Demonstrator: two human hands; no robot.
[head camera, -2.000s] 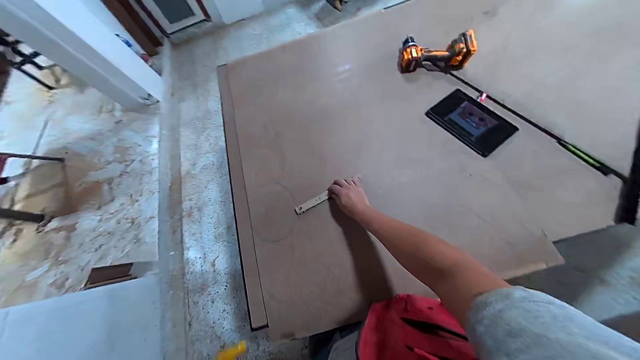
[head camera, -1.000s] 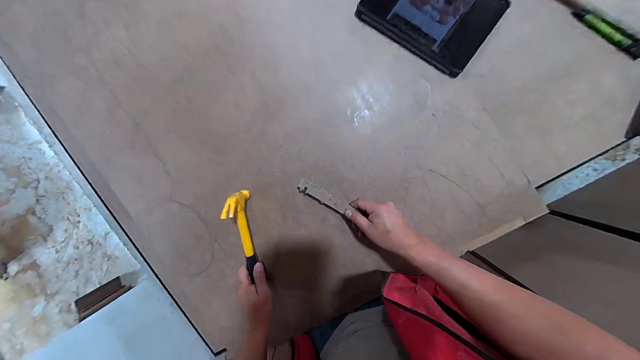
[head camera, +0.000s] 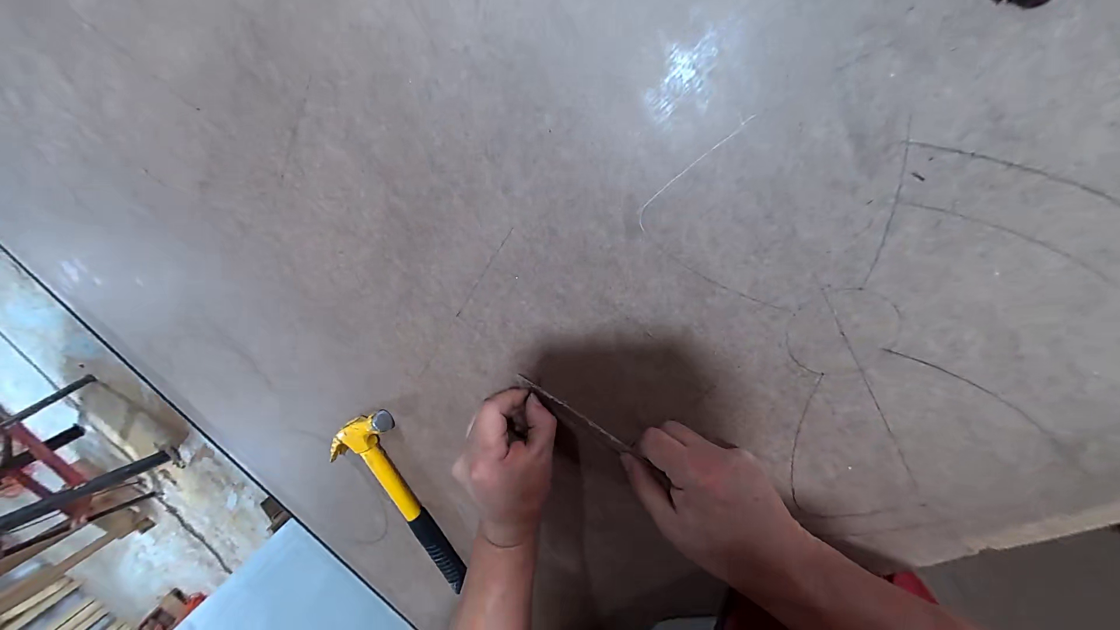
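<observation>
A thin, narrow wooden strip (head camera: 582, 422) is held edge-up above a large brown board (head camera: 350, 219) marked with pencil lines and curves. My left hand (head camera: 509, 451) pinches its far left end between thumb and fingers; something small may be in those fingers, but I cannot tell what. The strip's other end is gripped by my right hand (head camera: 700, 481). Left of my left hand, a claw hammer (head camera: 389, 481) with yellow head and shaft and black grip lies on the board, its handle end beside my left forearm.
The board's edge runs diagonally at lower left. Beyond it are a pale blue-white panel (head camera: 271, 586), metal bars (head camera: 87, 499) and wooden slats (head camera: 52, 604) over a stained floor. A darker surface (head camera: 1041, 582) borders the board at lower right.
My left hand, which held the hammer one second ago, has let it go onto the board and moved right to the strip. The strip has turned edge-up. The view has moved closer.
</observation>
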